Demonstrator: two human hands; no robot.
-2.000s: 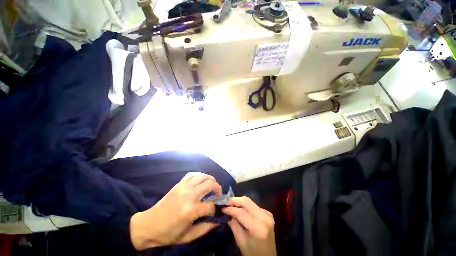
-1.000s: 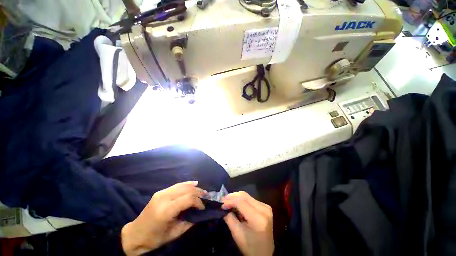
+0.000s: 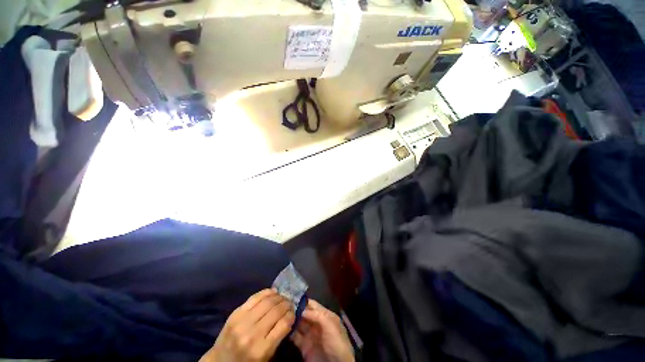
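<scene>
A navy garment (image 3: pixel 163 283) lies over the front left of the white sewing table and runs down to my hands. My left hand (image 3: pixel 258 327) grips its small folded end, where a pale grey piece (image 3: pixel 291 283) sticks up above the fingertips. My right hand (image 3: pixel 323 335) holds the same end from the right, its fingers partly hidden behind the cloth. The presser foot area (image 3: pixel 191 119) of the cream sewing machine (image 3: pixel 240 42) is blurred by lamp glare, with no cloth seen there.
Black-handled scissors (image 3: pixel 302 114) lie under the machine arm. A control panel (image 3: pixel 423 134) sits at the right of the bed. A dark grey and navy garment pile (image 3: pixel 495 233) fills the right side. A red object (image 3: pixel 346 261) shows below the table edge. White strips (image 3: pixel 46 92) lie at left.
The view has swung right, so the machine sits further left and more of the garment pile shows. The pale grey piece now stands higher above my fingers, and my hands are lower and closer together.
</scene>
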